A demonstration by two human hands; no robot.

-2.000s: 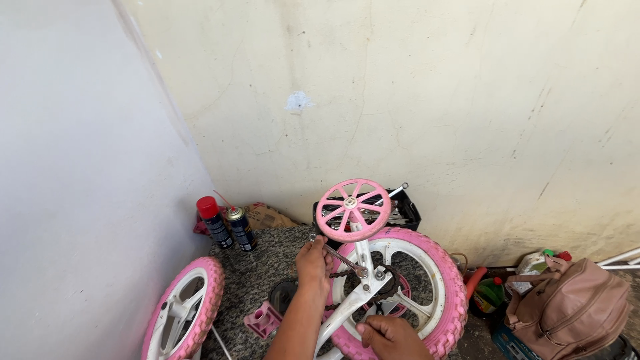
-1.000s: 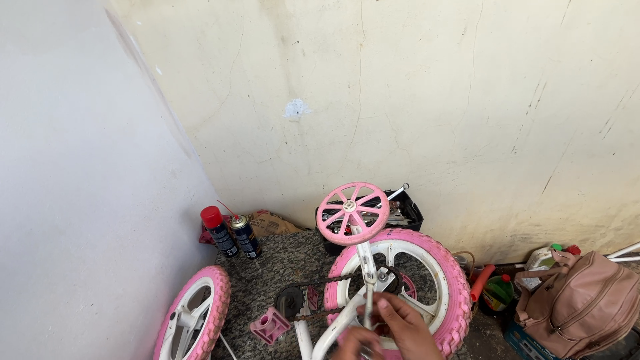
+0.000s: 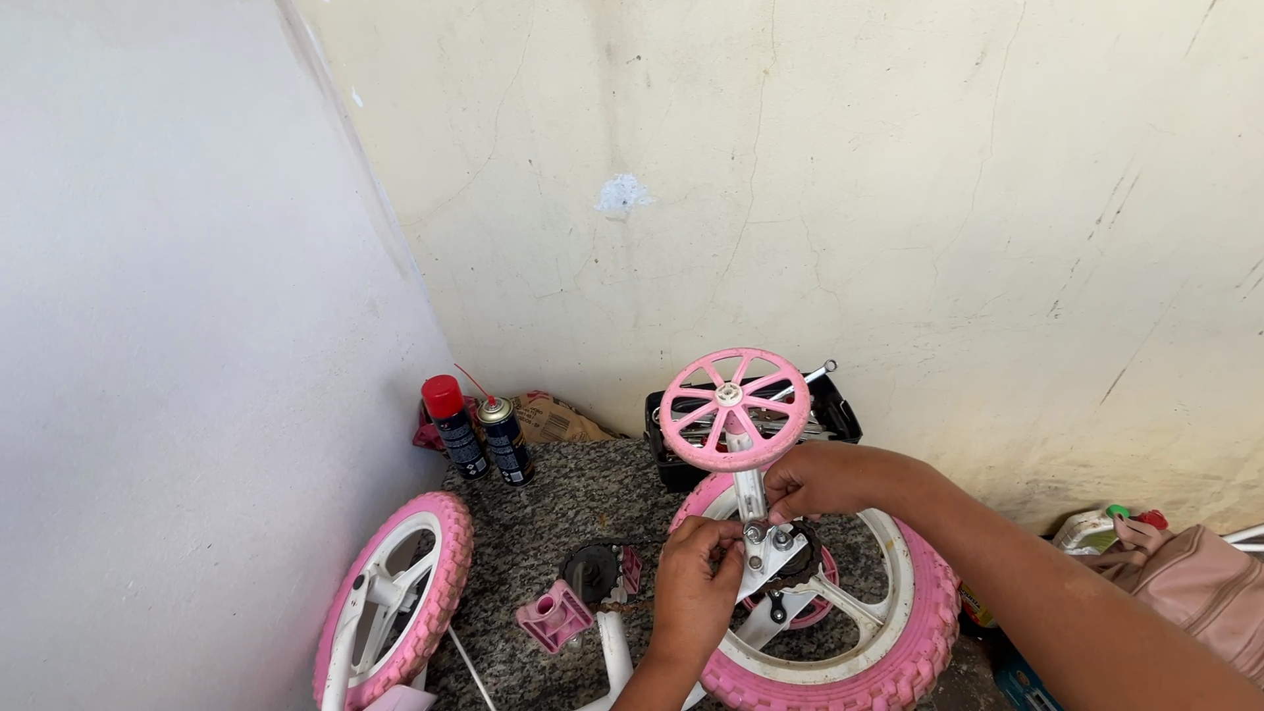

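A small bicycle with white frame lies on a granite slab. My left hand (image 3: pixel 699 578) has its fingertips at the nuts on the white bracket (image 3: pixel 765 558), beside the hub of the pink-tyred wheel (image 3: pixel 918 632). My right hand (image 3: pixel 805 482) reaches over the wheel, its fingers at the white training-wheel arm (image 3: pixel 750 492), just above those nuts. Whether either hand grips a small part cannot be told. The pink training wheel (image 3: pixel 736 461) tops that arm. At lower left are the other pink-tyred wheel (image 3: pixel 449 563) and a pink pedal (image 3: pixel 555 615).
Two spray cans (image 3: pixel 456 434) (image 3: pixel 507 444) stand by the wall corner on the granite slab (image 3: pixel 494 553). Behind the training wheel is a black toolbox (image 3: pixel 846 423) holding wrenches. A pinkish-brown bag (image 3: pixel 1210 583) and bottles lie at the right.
My right hand has moved up from below the hub to the training-wheel arm. My left hand, earlier at that arm and then lower down, is now beside the bracket. A wrench seen earlier in hand no longer shows there.
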